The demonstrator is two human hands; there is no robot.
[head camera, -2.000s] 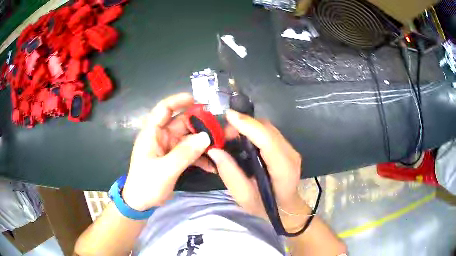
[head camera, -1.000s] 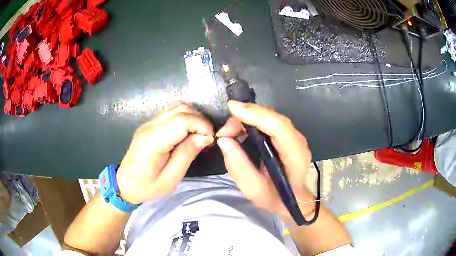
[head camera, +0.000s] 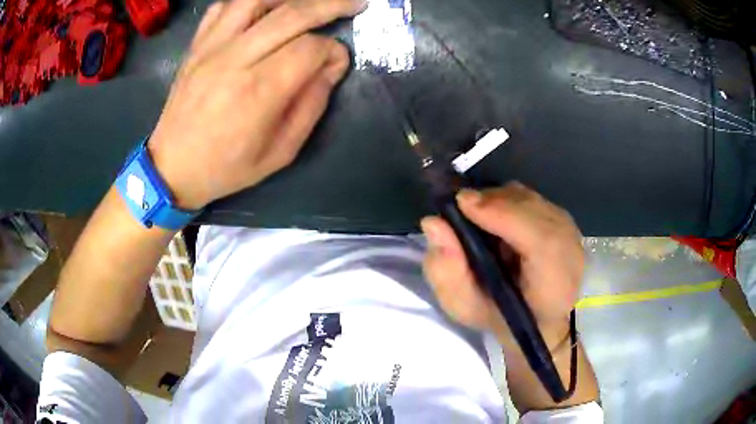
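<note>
The circuit board (head camera: 384, 37), blue-and-white, lies on the dark mat at the top middle. My left hand (head camera: 257, 91) reaches up to it, with fingertips at its upper left edge; whether they grip it is hidden at the frame's top. My right hand (head camera: 506, 252) holds the soldering iron (head camera: 489, 269), black and pen-like. Its metal tip points up and left, just below the board. A small white strip part (head camera: 482, 150) lies on the mat, just right of the iron's front end. Thin dark wires run from the board toward it.
Red plastic housings (head camera: 50, 50) are heaped at the upper left. Silvery scraps (head camera: 634, 37) lie on a dark pad at the upper right. Solder wire strands (head camera: 663, 103) and a black cord (head camera: 710, 141) lie at the right. A white grid tray (head camera: 172, 286) stands below the bench edge.
My hands have parted. My left hand has moved up to the board, and my right hand has moved right with the iron. The view has shifted, and the white part lies nearer the iron.
</note>
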